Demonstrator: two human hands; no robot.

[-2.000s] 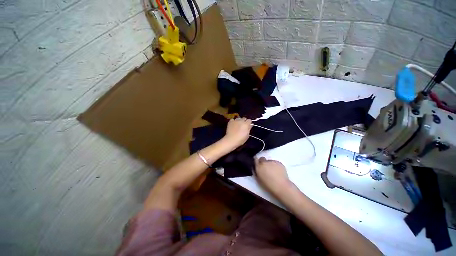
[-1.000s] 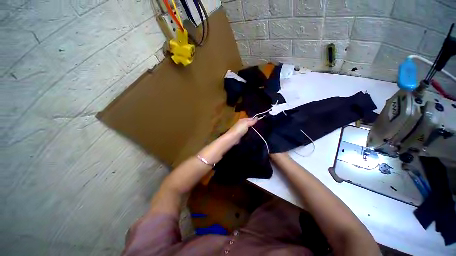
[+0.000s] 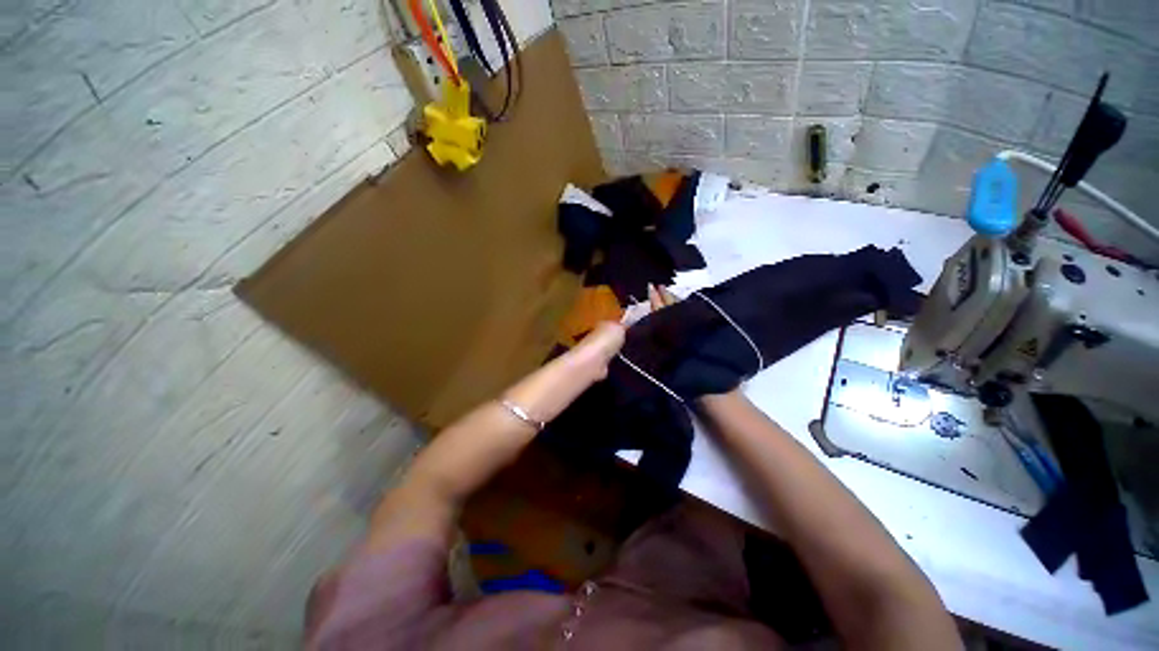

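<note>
A long bundle of dark cut pieces (image 3: 788, 305) lies on the white table left of the sewing machine, its near end hanging over the front edge. A thin white cord (image 3: 744, 333) crosses the bundle in two lines. My left hand (image 3: 603, 346) is at the bundle's left side, fingers closed on the cord. My right hand (image 3: 719, 399) is mostly hidden beneath the dark fabric; fingertips show at the far side, close to my left hand. What they grip is not clear.
A sewing machine (image 3: 1055, 318) with lit needle area stands right; dark strips (image 3: 1096, 509) and blue-handled snips (image 3: 1038, 465) lie beside it. A dark heap of scraps (image 3: 636, 235) lies behind my hands. A brown board (image 3: 420, 254) leans at left; the table's front edge is near.
My right hand has gone from the bundle's near side to beneath it. The cord, loose on the table before, now crosses over the bundle. The near fabric now hangs lower over the edge.
</note>
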